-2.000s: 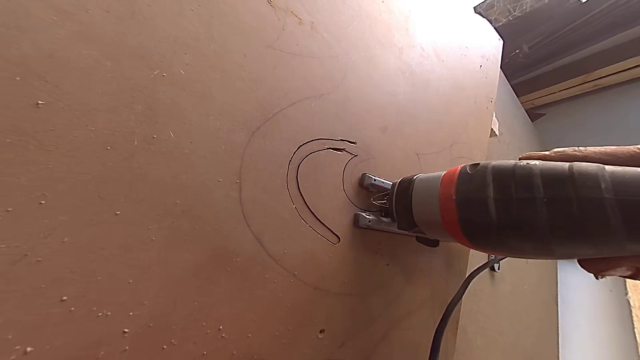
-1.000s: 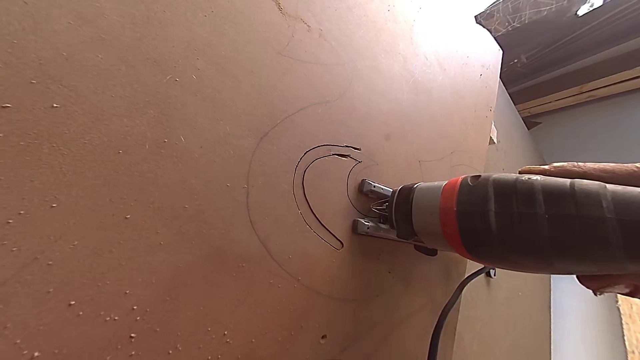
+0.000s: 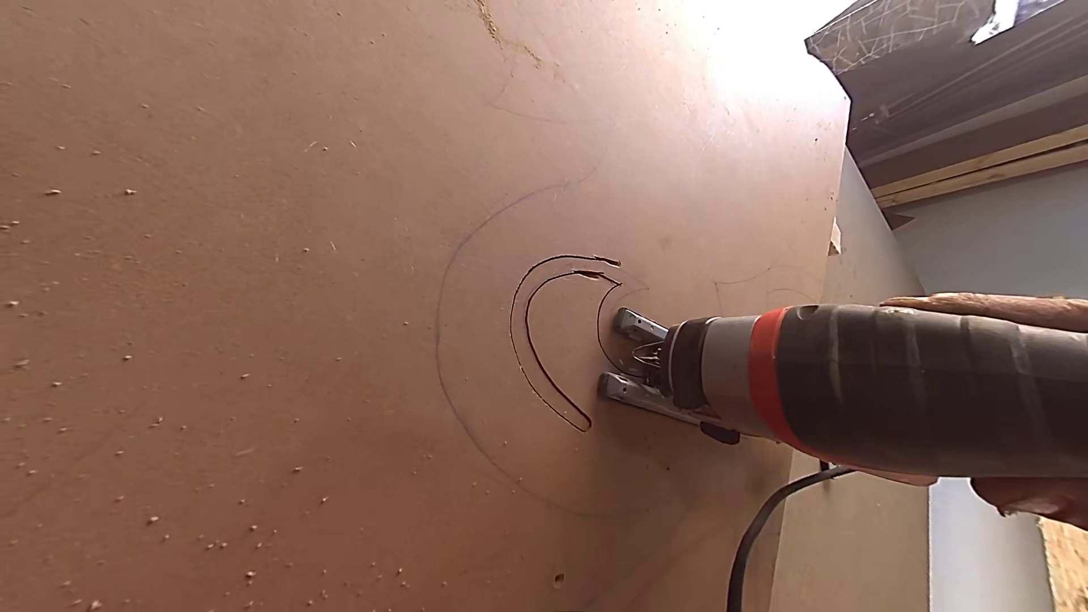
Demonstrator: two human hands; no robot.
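My right hand (image 3: 990, 312) is closed around the black and grey body of a jigsaw (image 3: 901, 391) with a red ring, which reaches in from the right. Its fingers show above and below the body; the palm is hidden. The two prongs of the metal shoe (image 3: 650, 395) rest on a brown wood-based panel (image 3: 255, 280). Between them a thin dark arc (image 3: 600, 327) runs toward the blade area, where the blade itself cannot be made out. Left of the shoe is a narrow crescent-shaped cut (image 3: 529, 331), inside a larger faint pencil curve (image 3: 439, 340). My left hand is not visible.
A black power cord (image 3: 752, 535) hangs below the jigsaw, across the panel's lower right edge. Sawdust crumbs lie scattered over the panel's left side, with a streak of dust (image 3: 501, 34) at the top. Beyond the right edge are timber strips (image 3: 986, 166) and a dark plastic-wrapped object (image 3: 943, 76).
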